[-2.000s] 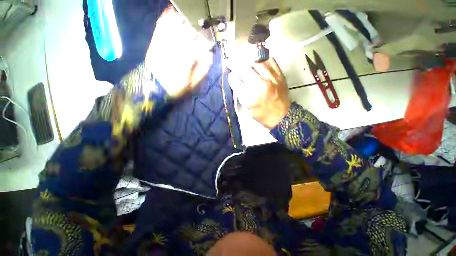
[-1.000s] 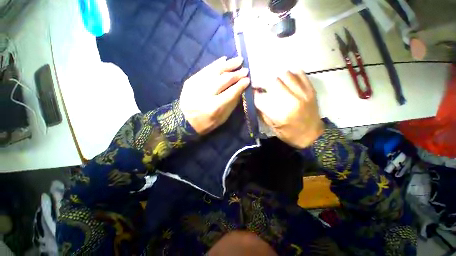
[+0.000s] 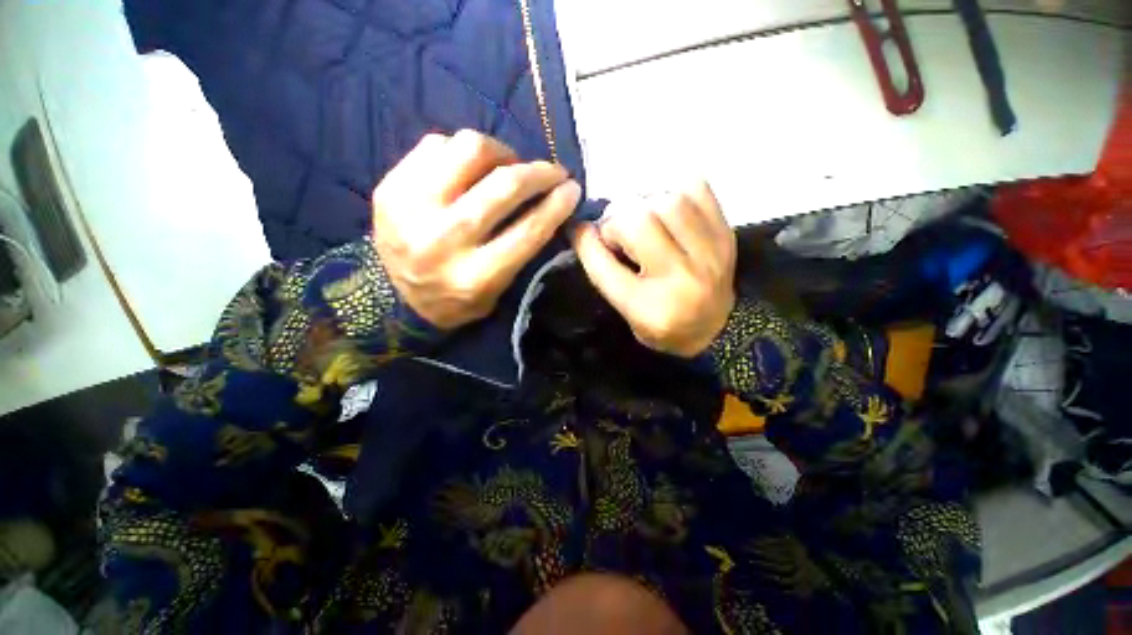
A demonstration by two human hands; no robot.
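Note:
A navy quilted panel [image 3: 372,93] lies on the white table and hangs over its front edge to my lap. A zipper [image 3: 539,87] with gold teeth runs along the panel's right edge. My left hand [image 3: 478,230] pinches the panel and the zipper's near end between thumb and fingers. My right hand [image 3: 660,263] pinches the end of the navy tape just right of it, with fingers curled. The exact tape end is hidden by the fingertips. A pale edge strip [image 3: 526,310] curves below my hands.
Red-handled thread snips [image 3: 889,62] and a dark tape strip [image 3: 984,68] lie on the table at upper right. A red plastic bag [image 3: 1070,223] is at the right edge. Crumpled gridded pieces [image 3: 1037,391] lie below it. A dark flat object [image 3: 47,199] is at far left.
The view has shifted, and the sewing machine's needle area has left the picture. The panel has come away from the needle area. Both hands have moved to the zipper's near end and now pinch there.

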